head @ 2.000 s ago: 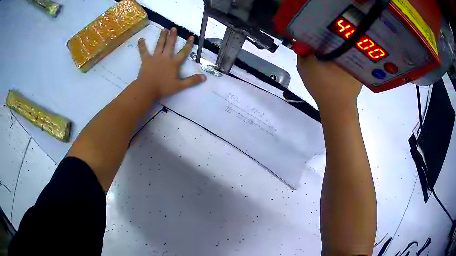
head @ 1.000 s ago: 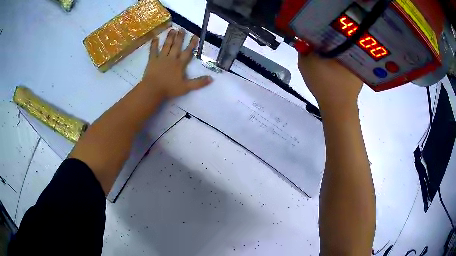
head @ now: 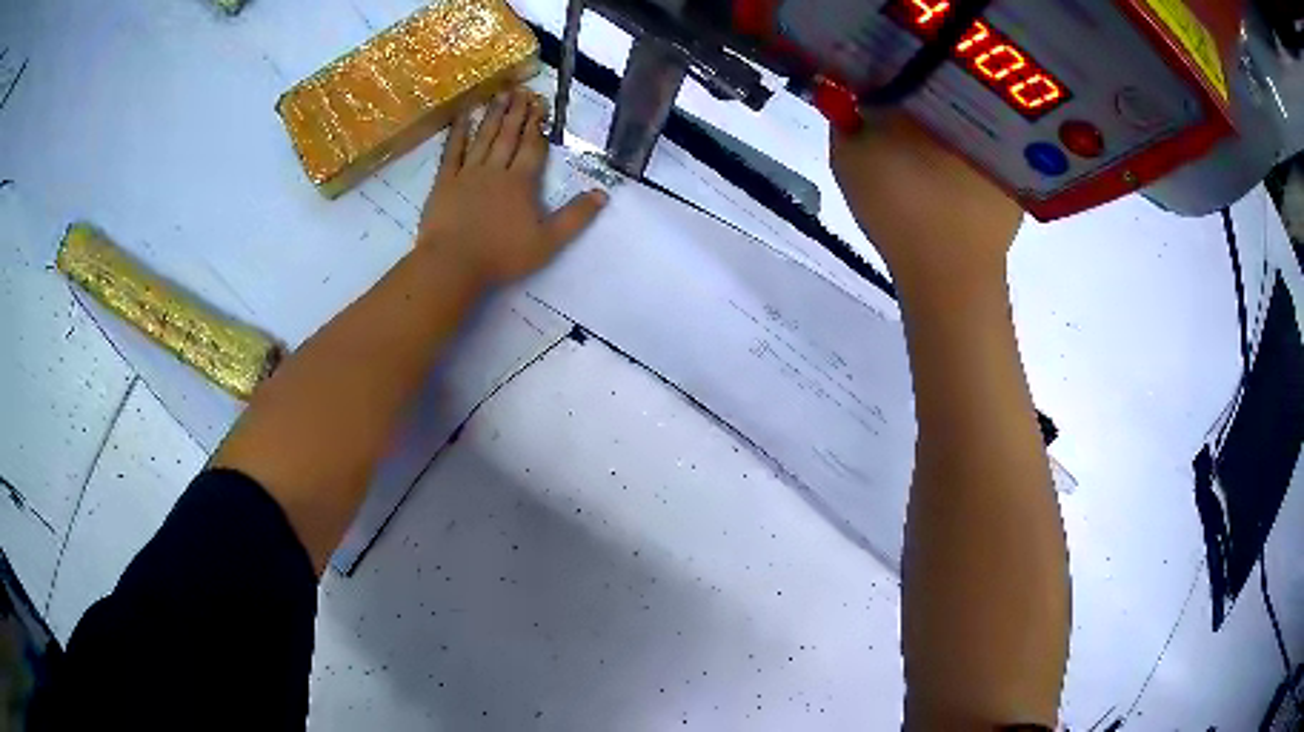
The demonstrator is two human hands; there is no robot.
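Observation:
My right hand (head: 930, 193) is closed at the side of the red and silver cutting machine (head: 1001, 86); the grip under it is mostly hidden. The machine's upright standard (head: 648, 112) stands at the edge of the fabric lay. My left hand (head: 501, 193) lies flat, bare and empty, on the paper marker (head: 715, 286), left of the blade and a thin guard rod (head: 566, 72). The marker has thin printed lines; black ply edges show beneath it. The grey base plate (head: 779, 175) shows partly behind the lay.
An orange-gold block weight (head: 408, 93) lies beside my left fingers. A long gold weight (head: 169, 312) lies near my left forearm. Black fabric scraps (head: 1256, 429) lie at the far right. The white table (head: 601, 586) is speckled with dark bits.
The lay and weights have shifted rightward in view, relative to the machine and my left hand. The machine sits slightly higher and further left in view. My left hand stays flat, its fingers closer together.

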